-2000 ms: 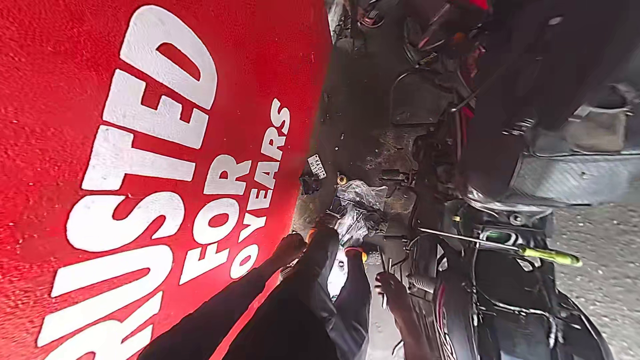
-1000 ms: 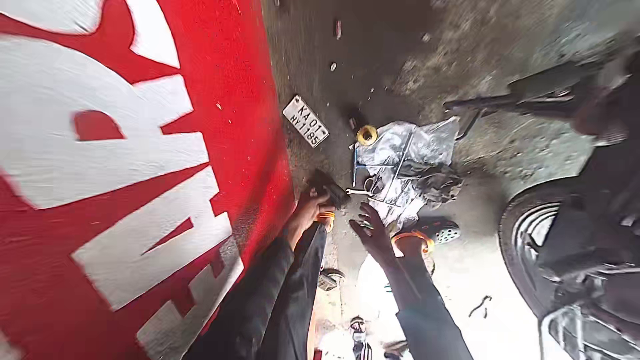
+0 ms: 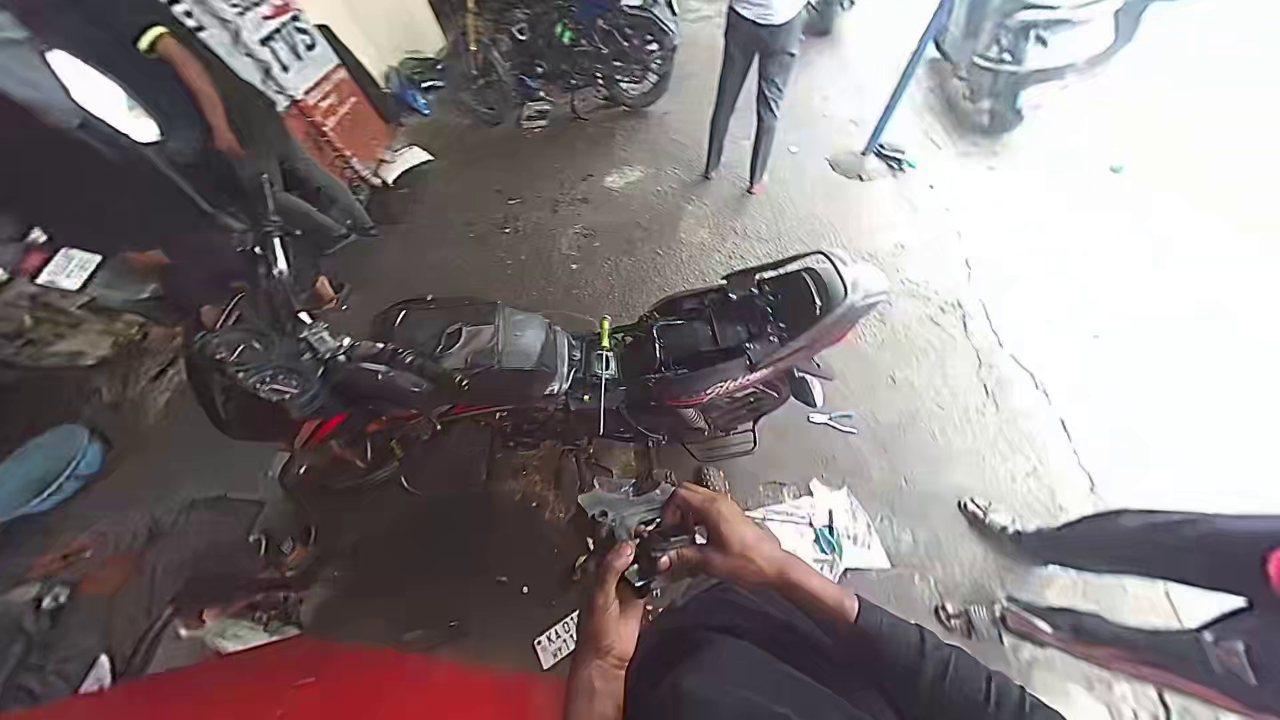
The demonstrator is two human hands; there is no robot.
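My left hand (image 3: 612,610) and my right hand (image 3: 725,535) hold a dark and grey metal motorcycle part (image 3: 625,510) between them, low in the middle of the view; its exact kind cannot be told. Both thumbs press on it, and fingers hide some of it. Just beyond stands a motorcycle (image 3: 690,350) with its seat off and its frame bare. A screwdriver with a yellow-green handle (image 3: 605,335) rests across its middle. Beside my right hand, a plastic sheet or paper (image 3: 840,530) lies on the ground with small items on it.
Pliers (image 3: 832,421) lie right of the motorcycle. A number plate (image 3: 556,640) is on the ground by my left forearm. People stand at the upper left, the top (image 3: 757,90) and the right (image 3: 1100,560). A blue basin (image 3: 50,470) sits at far left, a red surface (image 3: 300,685) below.
The view has swung widely from the red lettered surface and the ground to the motorcycle. My hands, apart one second ago, are now together on the metal part.
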